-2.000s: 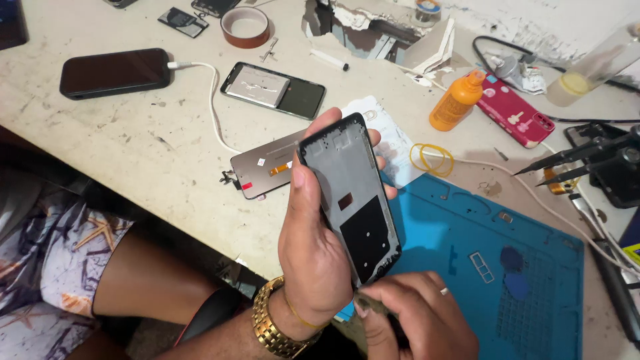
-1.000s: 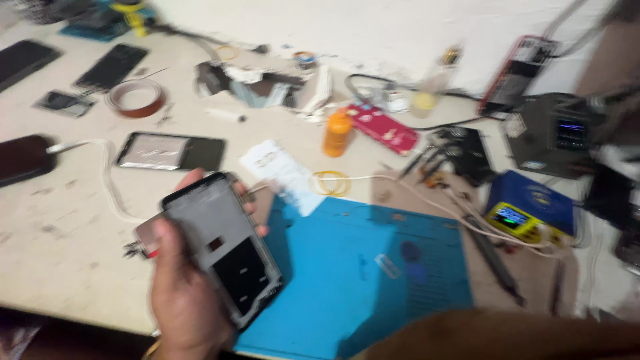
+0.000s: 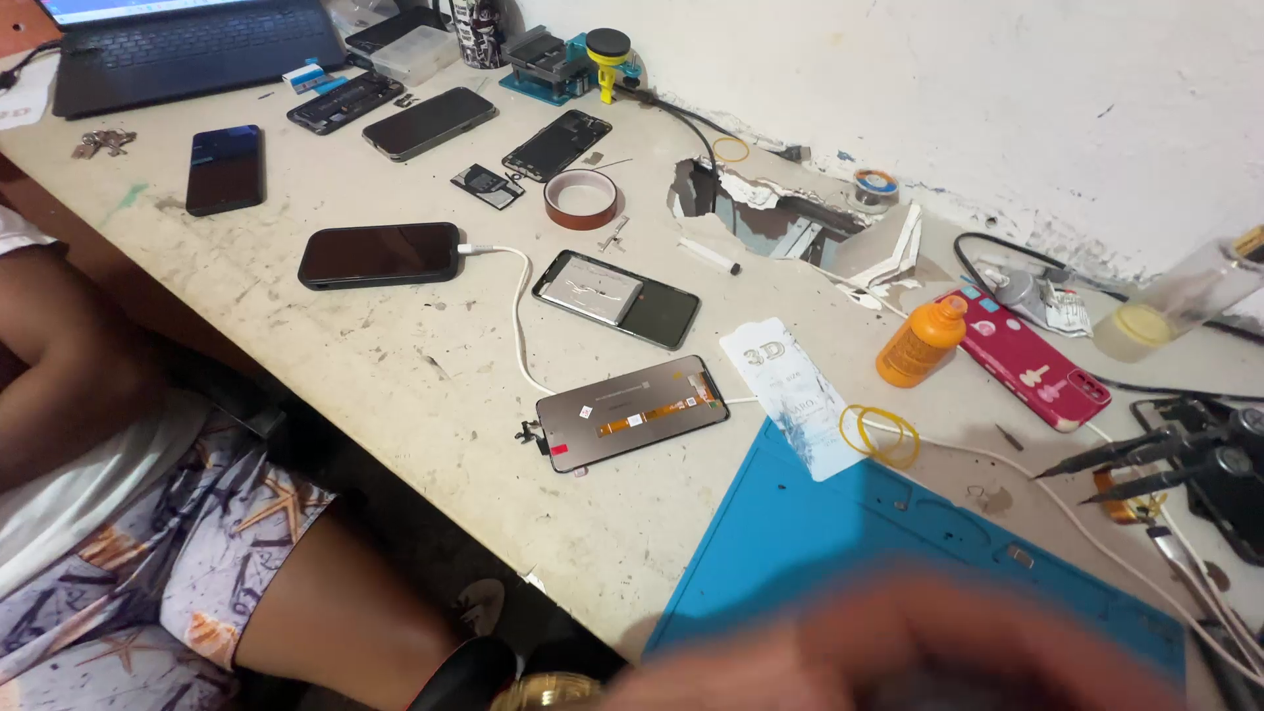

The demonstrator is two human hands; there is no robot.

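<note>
A blurred hand, apparently my right hand (image 3: 889, 642), is large and near the camera at the bottom; its grip is hidden. Only the gold watch (image 3: 558, 691) of my left wrist shows at the bottom edge, with the hand itself out of sight. The phone frame is not visible. Beyond lies a phone display assembly (image 3: 637, 415), back up, with an orange flex cable. Behind it rests an opened phone (image 3: 617, 298) with a silver battery-like part. The blue repair mat (image 3: 790, 533) is partly covered by my hand.
Orange bottle (image 3: 920, 342), red phone case (image 3: 1032, 365), yellow rubber bands (image 3: 879, 436) and tweezers (image 3: 1136, 459) are at right. A phone on a cable (image 3: 380, 255), tape roll (image 3: 581, 199) and laptop (image 3: 197, 49) lie at left. A seated person (image 3: 178, 533) is beside the bench (image 3: 326, 346).
The phone frame, held in my left hand in both earlier frames, is out of view. The display, partly behind that hand before, now shows fully. The view has shifted towards the left of the bench.
</note>
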